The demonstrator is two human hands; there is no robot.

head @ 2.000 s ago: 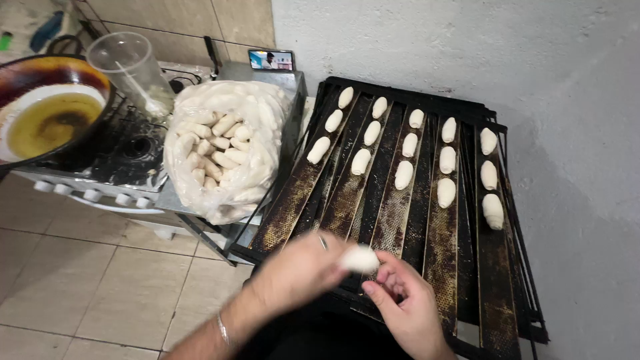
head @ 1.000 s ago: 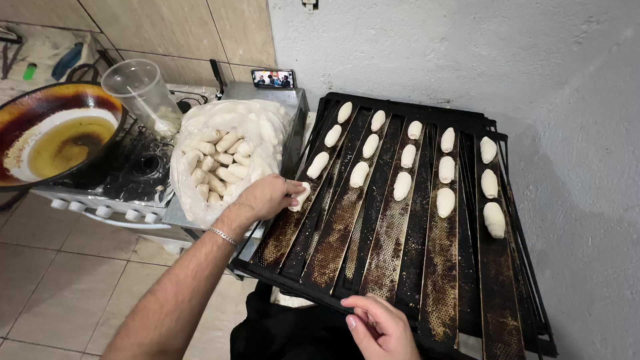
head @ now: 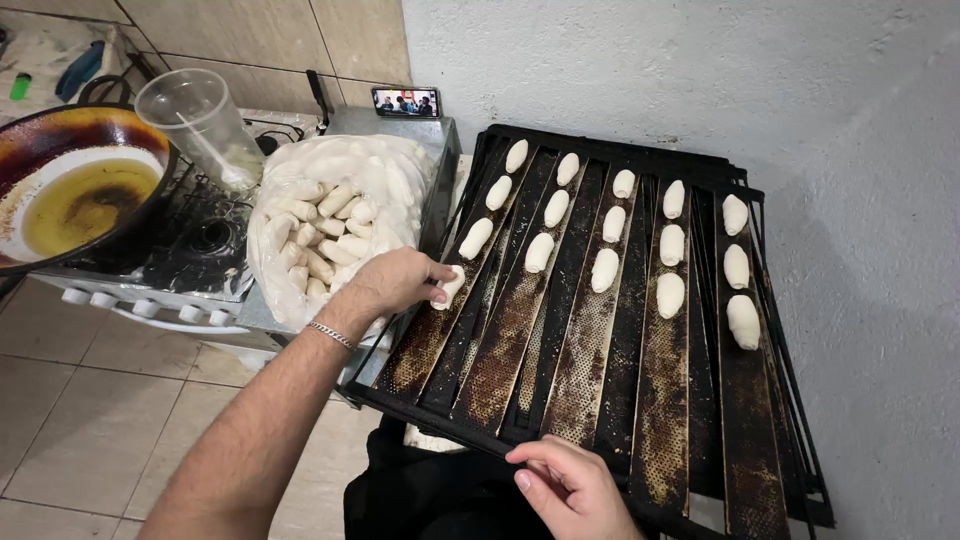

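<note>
My left hand (head: 405, 283) has thumb and fingers on a rolled dough piece (head: 450, 289), which lies in the leftmost channel of a dark perforated baking tray (head: 585, 375). Three dough rolls (head: 475, 238) lie above it in that channel, and each of the other channels holds three more. At the tray's near edge is my right hand (head: 566, 480), fingers curled loosely, holding nothing. A clear plastic bag (head: 274, 255) full of shaped dough pieces (head: 330, 225) stands left of the tray, beside my left wrist.
A wide pan (head: 150, 150) with yellow oil sits on the stove (head: 217, 277) at the left. Near it is a clear plastic container (head: 187, 105) with a white utensil. A phone (head: 406, 103) leans behind the bag. A grey wall (head: 862, 225) bounds the tray at the back and right.
Two seconds ago both hands were together around a dough piece near the tray's front edge. My left hand has since moved to the leftmost channel with dough; my right hand has stayed near the front.
</note>
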